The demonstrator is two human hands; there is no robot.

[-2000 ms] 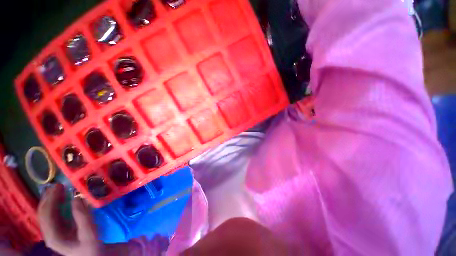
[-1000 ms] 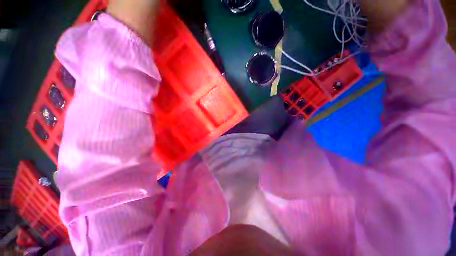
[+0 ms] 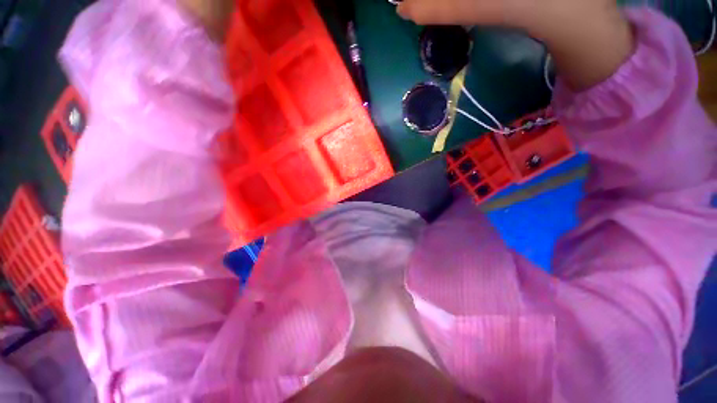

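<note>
The red-orange foam tray (image 3: 303, 102) lies at an angle left of centre, with empty square pockets showing; my left sleeve covers much of it. Watch heads show in pockets at its far left end. Two dark round watch heads lie on the green mat, one above (image 3: 445, 50) and one below (image 3: 426, 108), beside a yellow tape strip (image 3: 449, 118). My right hand (image 3: 495, 12) reaches leftward above them; its fingertips are at the top edge by a small shiny rim, and their grip is unclear. My left hand (image 3: 211, 12) is cut off at the top edge, with only the wrist part showing.
A slim black and silver stick (image 3: 357, 63) lies right of the tray. White cords (image 3: 481, 110) run from the watches to a small red parts tray (image 3: 511, 157) at the bench edge. Another red tray (image 3: 31, 244) is at far left. Blue shows below the bench edge.
My right hand has moved left from the white cords to above the watch heads. My left arm stays over the tray, which now shows slightly shifted in the view.
</note>
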